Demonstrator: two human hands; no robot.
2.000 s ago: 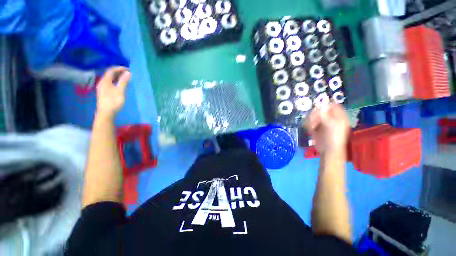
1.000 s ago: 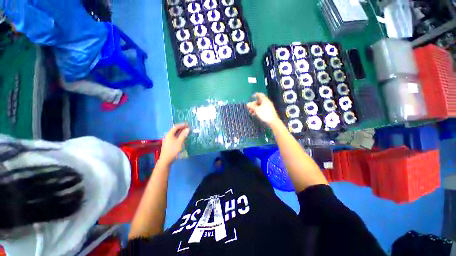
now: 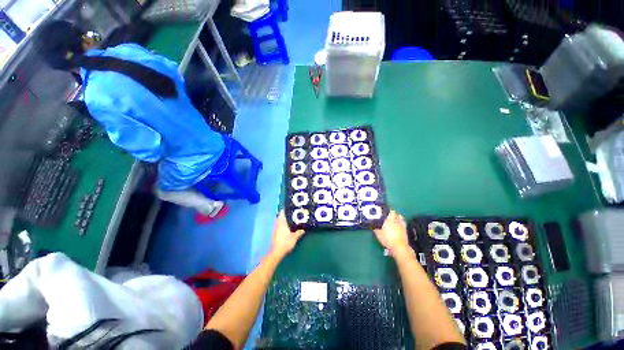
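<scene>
A black blister tray [image 3: 334, 222] with rows of silver-white ring-shaped modules lies on the green mat in front of me. My left hand [image 3: 282, 236] holds its near left corner and my right hand [image 3: 391, 232] holds its near right corner; the fingers are partly hidden at the tray edge. A second black tray [image 3: 427, 247] with similar modules lies to the right, beside my right forearm. A small-parts tray [image 3: 369, 314] and a clear blister tray or bag [image 3: 294, 311] with a white label lie nearest me, between my forearms.
A tall white stack [image 3: 354, 55] stands at the bench's far left, beside red-handled pliers [image 3: 315, 78]. A pale stack [image 3: 534, 164], a black phone-like slab [image 3: 556, 246] and translucent boxes [image 3: 607, 239] are on the right. Two people sit at left, one on a blue stool [image 3: 236, 171].
My hands have moved forward from the small-parts tray to the near corners of the far black tray and now grip it. The view has shifted farther up the bench.
</scene>
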